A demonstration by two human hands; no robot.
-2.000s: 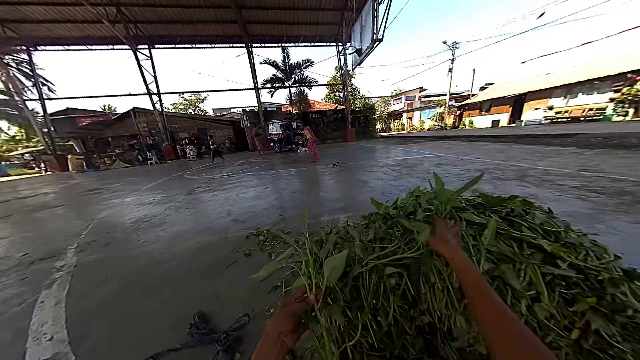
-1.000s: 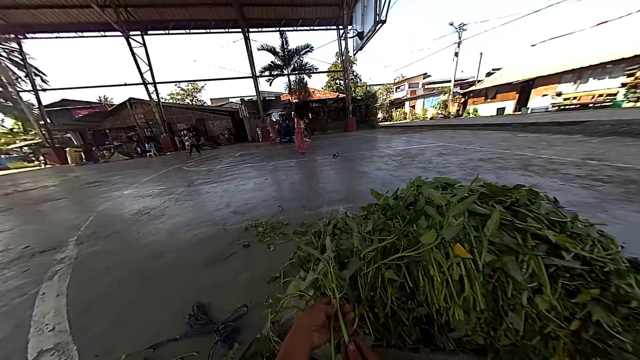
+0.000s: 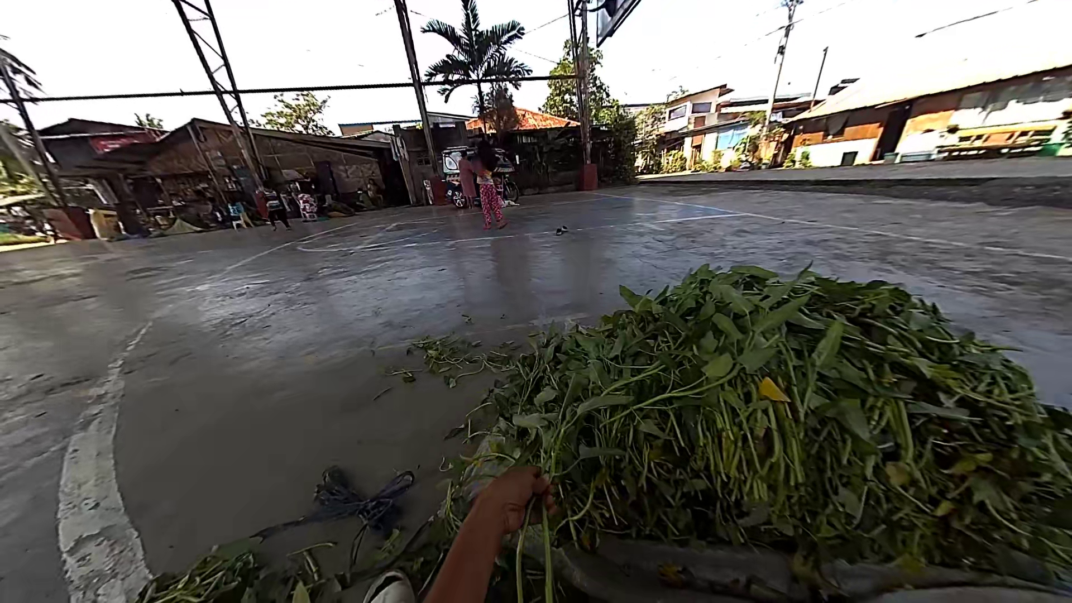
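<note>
A large heap of leafy green stems [image 3: 779,402], with one yellow leaf in it, fills the lower right of the head view. At the heap's left edge my left hand [image 3: 515,500] is closed around a few long green stems [image 3: 548,544]; their cut ends hang below the fist and their leaves reach up against the heap. My right hand is out of the picture. Loose leaves [image 3: 452,356] lie on the concrete just beyond the heap, and more cut greens [image 3: 213,576] lie at the bottom left.
A dark tangled cord [image 3: 360,500] lies on the concrete court floor [image 3: 251,402] left of my hand. Grey sheeting [image 3: 695,565] shows under the heap's near edge. A shoe [image 3: 390,589] is at the bottom edge. Farther off, people [image 3: 491,197] stand near a parked vehicle.
My right hand was over the heap two seconds ago, then down beside my left hand at the bottom, and is now out of view. My left hand stays at the heap's left edge.
</note>
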